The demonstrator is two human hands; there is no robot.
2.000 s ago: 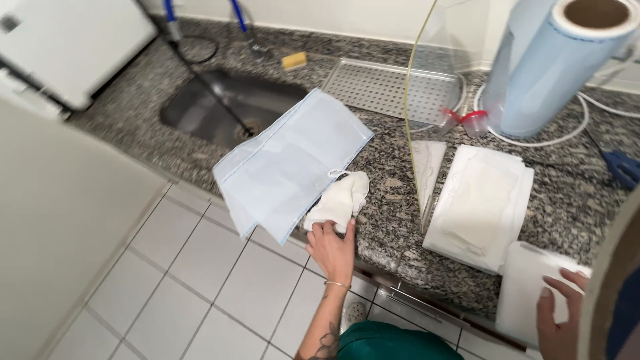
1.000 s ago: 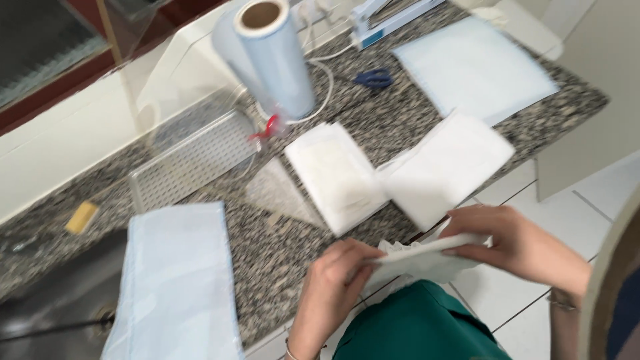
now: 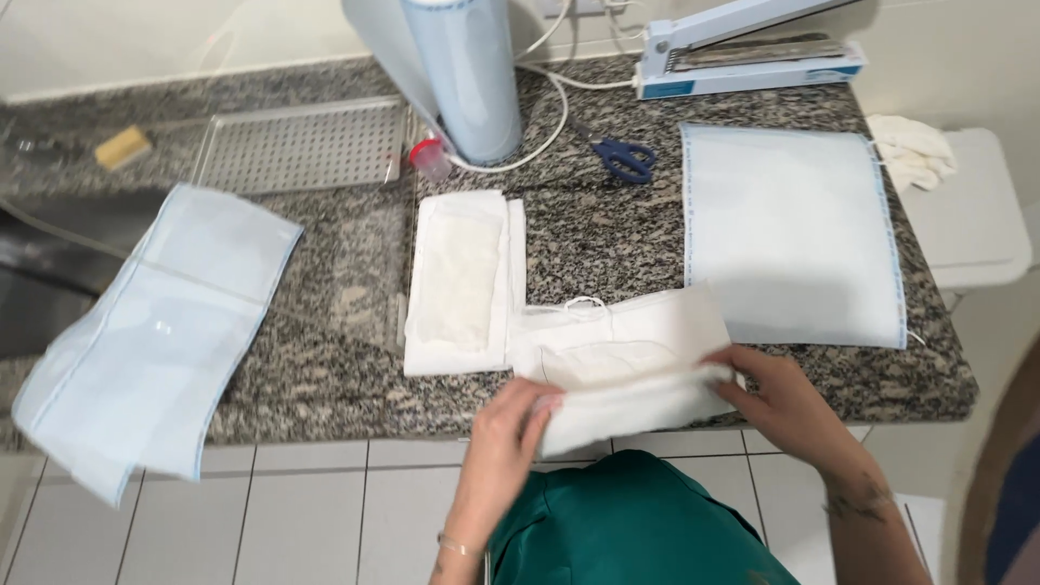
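Note:
A folded white cloth pad [image 3: 634, 406] is stretched between my two hands at the counter's front edge. My left hand [image 3: 504, 431] pinches its left end, and my right hand [image 3: 768, 394] grips the right end. Beneath and behind the pad lies an unfolded white sheet [image 3: 666, 321] with a loose white string [image 3: 587, 302] on it. Just left of that sheet is a stack of folded white cloths [image 3: 463, 284]. A large blue-and-white sterilization pouch [image 3: 792, 236] lies flat to the right.
Blue scissors [image 3: 624, 160], a red-lidded cup [image 3: 431, 158], a pouch-film roll [image 3: 471, 81] and an impulse heat sealer [image 3: 751, 69] stand at the back. Pouches [image 3: 179, 325] overhang the front edge at left, near a perforated metal tray [image 3: 305, 146], a yellow sponge [image 3: 122, 147] and the sink [image 3: 41, 276].
My left hand let go of the crumpled white cloth it held two seconds ago by the pouches. Both hands now hold the pad over the white sheet. The view has swung right.

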